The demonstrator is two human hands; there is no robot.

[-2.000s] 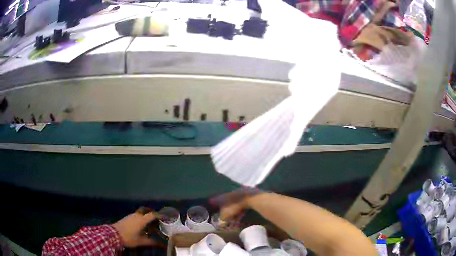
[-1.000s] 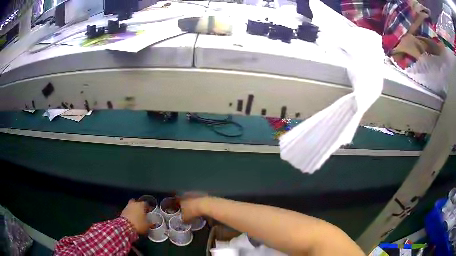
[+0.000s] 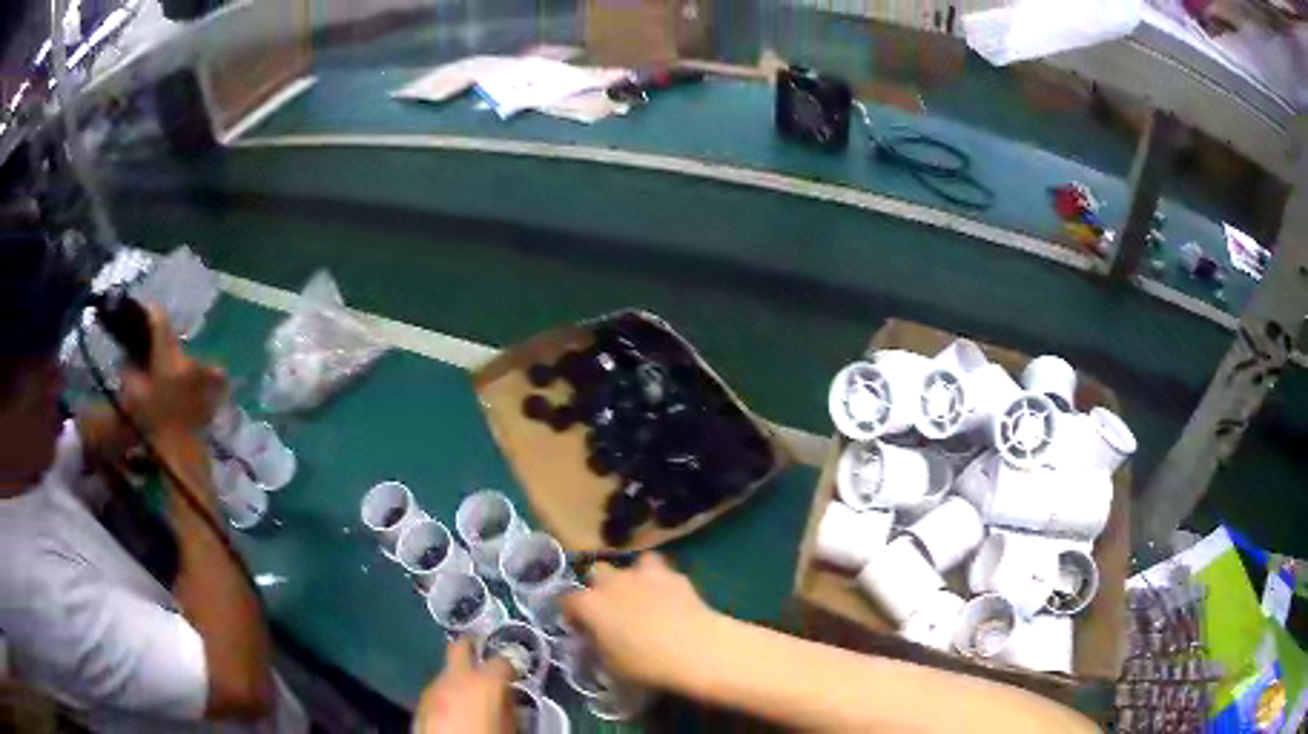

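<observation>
White cup-shaped housings [image 3: 459,599] stand upright in a cluster on the green bench, with dark parts inside some. My left hand [image 3: 468,694] is at the near end of the cluster, beside the front housings; its lower part is cut off by the frame edge. My right hand [image 3: 636,614] reaches in from the right over the cluster's right side, fingers at the housings' rims. The fingertips of both hands are blurred or hidden, so I cannot tell if either holds something.
A shallow cardboard tray [image 3: 519,445] of black round parts lies behind. A carton [image 3: 1122,574] of white housings is at right, with metallic components [image 3: 1165,645] beyond. A neighbouring worker [image 3: 101,602] holds a black corded tool [image 3: 126,327] at left. A clear plastic bag [image 3: 319,344] lies behind.
The view has swung down and left, bringing the tray, full carton and neighbouring worker into view. More standing housings show, and both hands remain at the cluster.
</observation>
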